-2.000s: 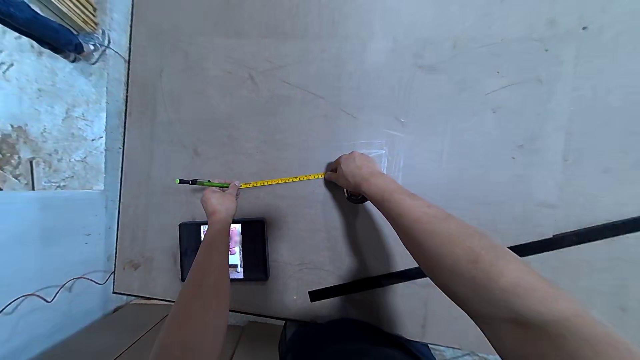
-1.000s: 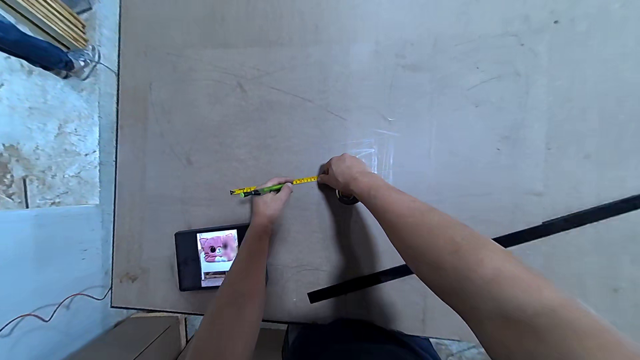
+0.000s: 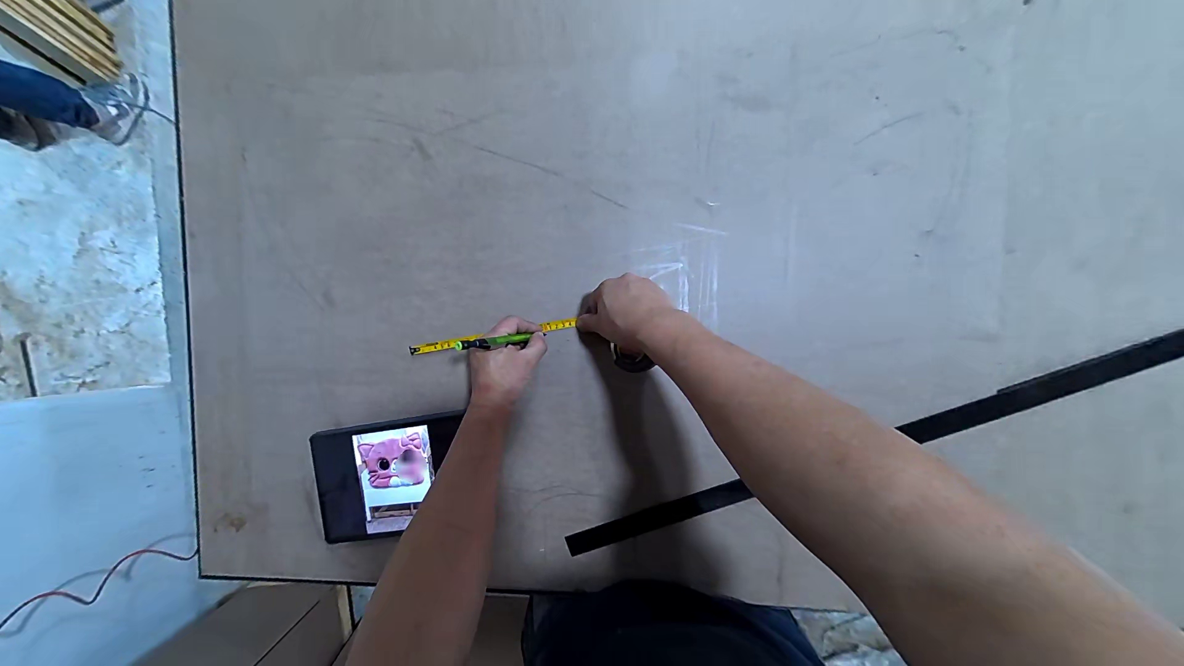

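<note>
A yellow tape measure blade lies extended on the large flat board, its end hook to the left of my left hand. My left hand holds a green and black pen over the blade, the fingers close to the board. To the right, my right hand grips the blade beside the tape's dark case, which is mostly hidden under the palm. Below my left hand lies a black tablet showing a picture of a pink cat-like figure; my left forearm covers its right part.
The board bears scratches and pale marks. A long black straight bar runs under my right forearm. At the top left are stacked wooden strips and a person's leg and shoe. A red cable hangs at lower left.
My left hand has moved with the pen from near the blade's left end rightward along it, closer to my right hand. More of the blade now shows to its left. My right hand stays about where it was.
</note>
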